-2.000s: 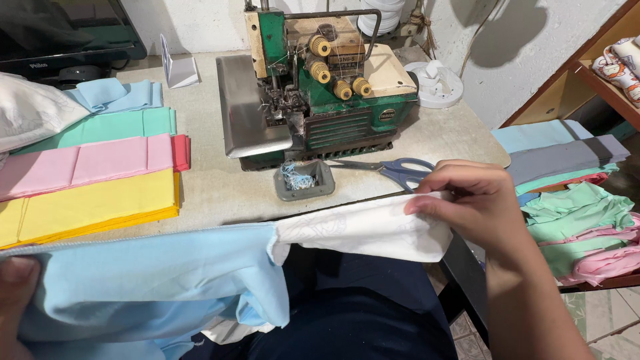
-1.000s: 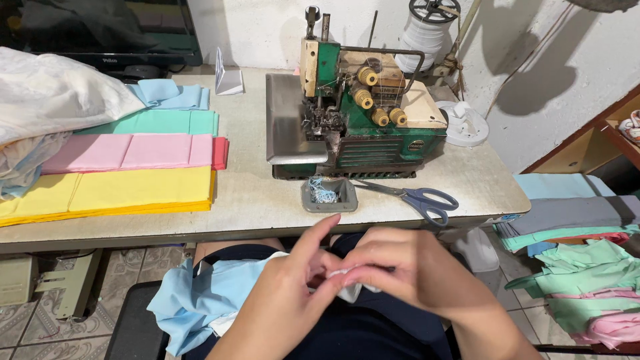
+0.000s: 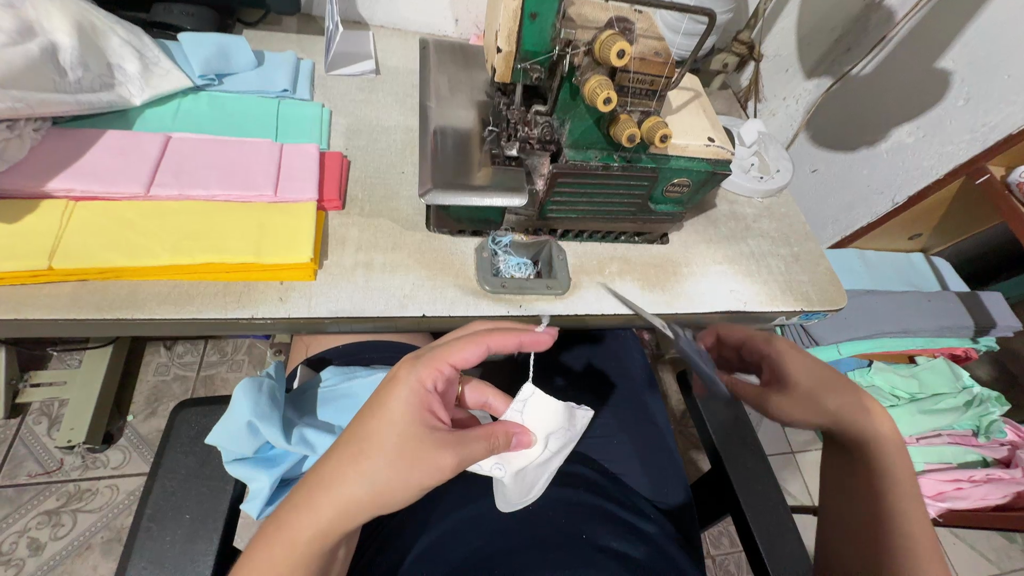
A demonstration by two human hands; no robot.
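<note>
My left hand (image 3: 448,424) pinches a corner of white printed fabric (image 3: 540,448) between thumb and fingers, and a twisted thread tail (image 3: 531,364) rises from that corner across the index fingertip. Light blue fabric (image 3: 296,424) lies bunched over the lap, left of and partly behind this hand. At the right, my right hand (image 3: 768,376) is closed on scissors (image 3: 672,332), whose blades point up and left toward the table edge. The handles are blurred and partly hidden by the fingers. Behind the hands stands a green overlock sewing machine (image 3: 632,192).
A grey recessed tray (image 3: 524,284) with thread scraps sits in the sewing table (image 3: 376,272) near its front edge. Folded yellow (image 3: 192,232), pink (image 3: 216,164) and green cloths (image 3: 224,116) lie at left. Piled fabrics (image 3: 928,400) are at right, beside a black armrest (image 3: 744,480).
My right hand has left the white fabric and now holds the scissors, which lay on the table one second ago. My left hand keeps the fabric, with the thread tail now showing.
</note>
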